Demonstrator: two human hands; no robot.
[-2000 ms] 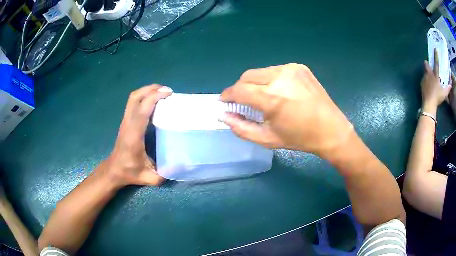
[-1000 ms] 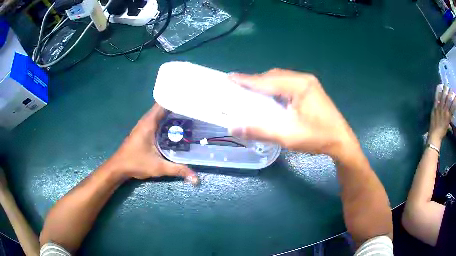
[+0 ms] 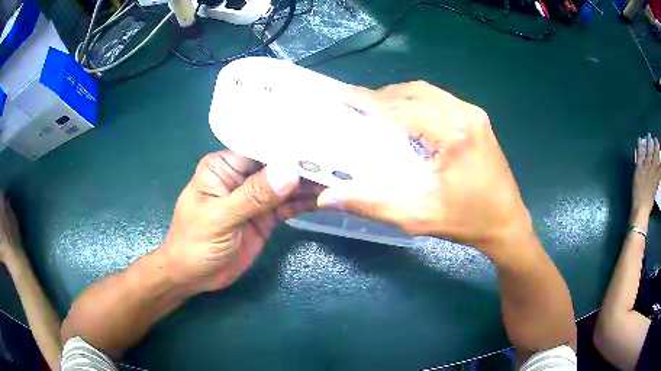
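Observation:
The white oval top cover (image 3: 290,116) is tilted and held up by both hands, its two small oval control buttons (image 3: 326,171) on the long edge facing me. My right hand (image 3: 456,159) grips the cover's right end, thumb below and fingers over the top. My left hand (image 3: 225,217) pinches the cover's near edge just left of the buttons, its other fingers curled beneath. The frosty base tray (image 3: 355,226) shows only in part below the cover; its inside is mostly hidden by the cover and hands.
A blue-and-white carton (image 3: 58,109) stands at the left. Cables, a white power strip (image 3: 235,10) and a clear plastic bag (image 3: 319,29) lie at the far edge of the green bench (image 3: 312,311). Another person's hand (image 3: 647,170) rests at the right; another person's arm (image 3: 29,275) is at the left.
The cover, first on the unit, was lifted off it and is now raised and tilted, buttons showing. My left hand has moved from the base to the cover's near edge.

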